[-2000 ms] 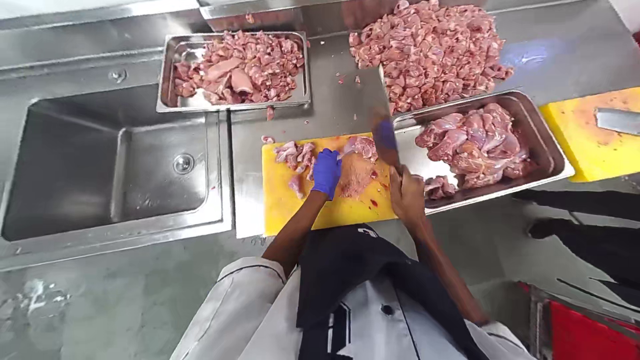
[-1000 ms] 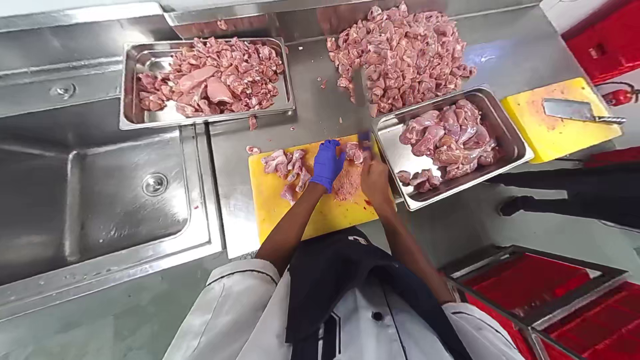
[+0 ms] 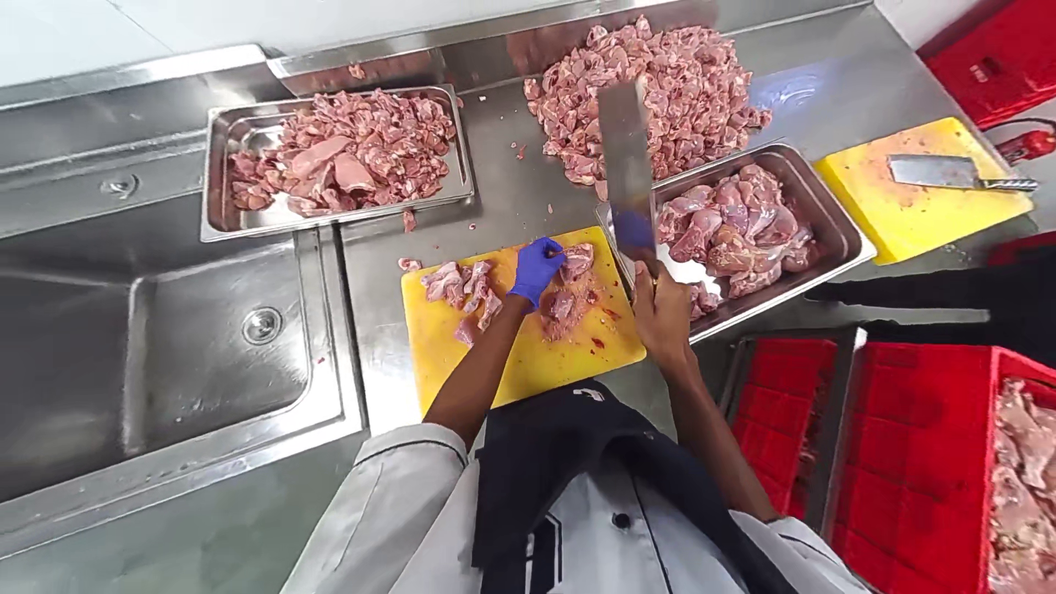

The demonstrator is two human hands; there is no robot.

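Observation:
My left hand [image 3: 536,271], in a blue glove, holds a piece of raw meat [image 3: 577,261] on a yellow cutting board [image 3: 528,367]. My bare right hand [image 3: 662,318] grips the handle of a cleaver [image 3: 624,157], whose broad blade is raised above the board's right side and points away from me. Another cut piece [image 3: 560,305] lies on the board near my left hand, amid small scraps and red spots. Several meat pieces [image 3: 470,289] lie at the board's left. A steel pan [image 3: 833,268] of larger raw meat pieces stands at the board's right, partly behind the cleaver.
A steel tray [image 3: 338,216] of cut meat stands at the back left, beside a sink [image 3: 223,346]. A large meat heap [image 3: 701,91] lies on the counter. Another cleaver [image 3: 932,171] rests on a second yellow board [image 3: 891,219]. Red crates [image 3: 907,462] stand low right, near a person's dark-clothed legs [image 3: 932,309].
The cleaver, low and blurred one second ago, is now raised. My left hand stays on the board. The view has shifted, showing more of the red crates.

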